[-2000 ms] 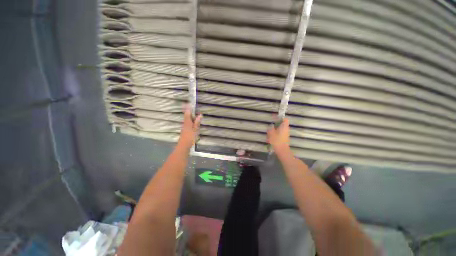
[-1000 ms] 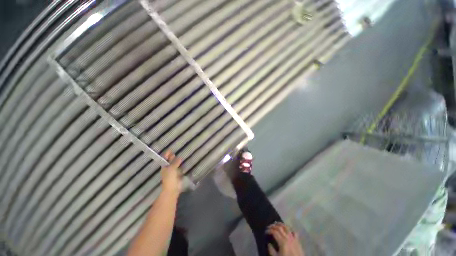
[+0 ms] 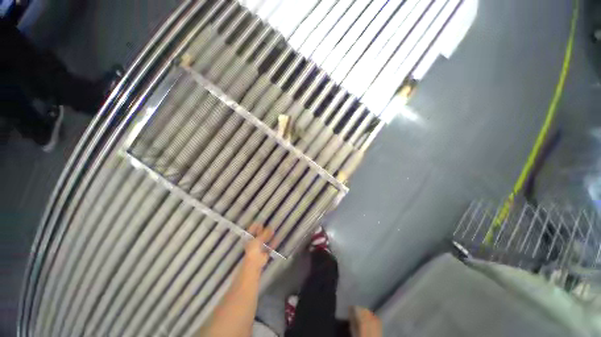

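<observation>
The rectangular metal frame (image 3: pixel 205 209) lies slantwise across the grey-beige ribbed fabric coverings (image 3: pixel 132 243) on the long tube rack. My left hand (image 3: pixel 259 242) grips the frame's near long bar close to its lower right corner. My right hand (image 3: pixel 366 324) is low at the bottom edge, partly cut off, away from the frame; its fingers are hard to make out. A small tan clip (image 3: pixel 283 126) lies by the frame's far long bar. Bare chrome tubes (image 3: pixel 310 82) show between the beige coverings and the white coverings (image 3: pixel 343 39).
Polished side rails (image 3: pixel 79 148) curve along the rack's left. A person's dark legs and shoe (image 3: pixel 51 128) are beyond them. At the lower right are a large grey covered box (image 3: pixel 455 296) and a wire rack (image 3: pixel 527 230). A yellow line (image 3: pixel 550 122) crosses the grey floor.
The view has turned and shifted along the rack, bringing white coverings and bare tubes into view. The frame now lies near the beige coverings' end. My left hand stays on it; my right is lower.
</observation>
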